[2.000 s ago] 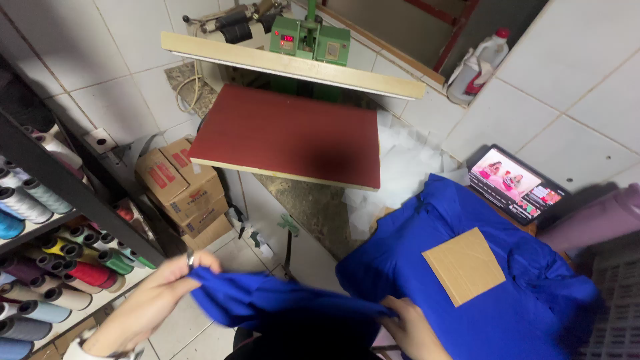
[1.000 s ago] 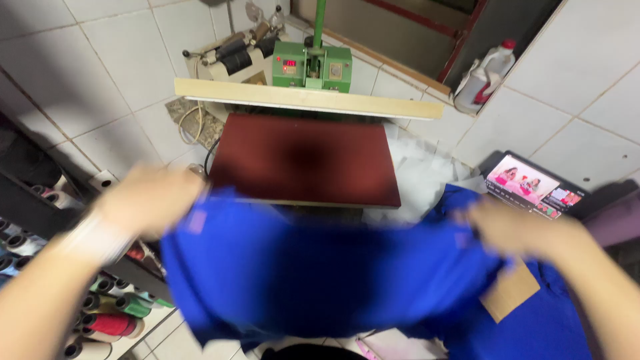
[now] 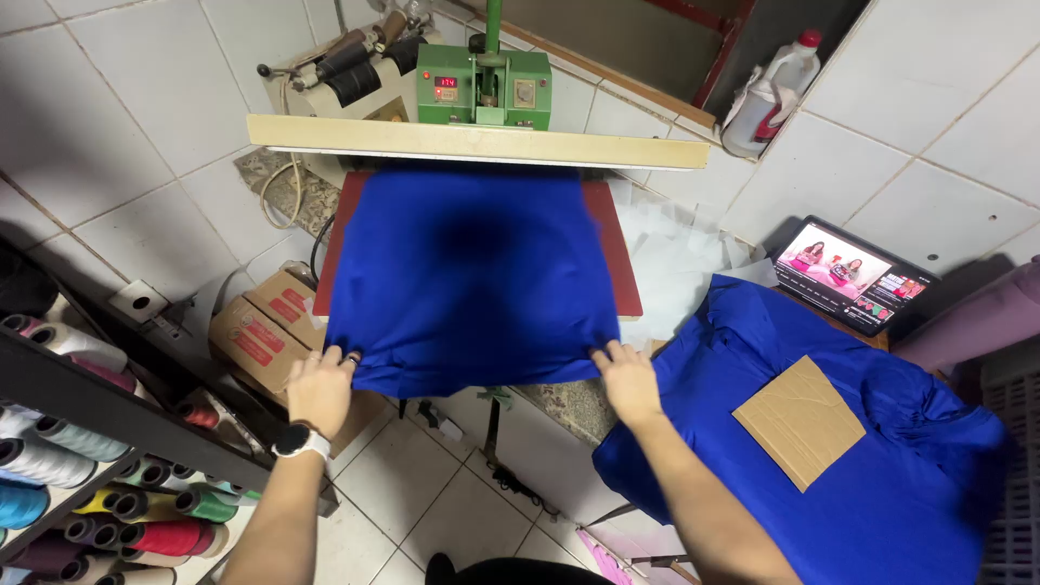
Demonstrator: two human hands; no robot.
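A blue fabric garment (image 3: 479, 284) lies over the red lower platen (image 3: 613, 244) of a heat press, with its near edge hanging past the platen's front. My left hand (image 3: 321, 390) grips the garment's near left corner. At the near right corner, my right hand (image 3: 630, 378) pinches the cloth. Above the far end of the garment stands the raised cream upper plate (image 3: 479, 145), in front of the green press head (image 3: 484, 88) with its lit display. To the right, a second blue garment (image 3: 715, 382) lies with a piece of cardboard (image 3: 800, 422) on top.
Thread spools (image 3: 162, 538) fill a shelf at the left, beside cardboard boxes (image 3: 264, 337). White sheets (image 3: 674, 252) lie right of the press. A tablet (image 3: 853, 272) stands behind the second garment. A plastic jug (image 3: 772, 97) sits on the ledge at the upper right.
The blue garment, held up in my hands earlier, now covers most of the red platen. Both hands are now at its near corners.
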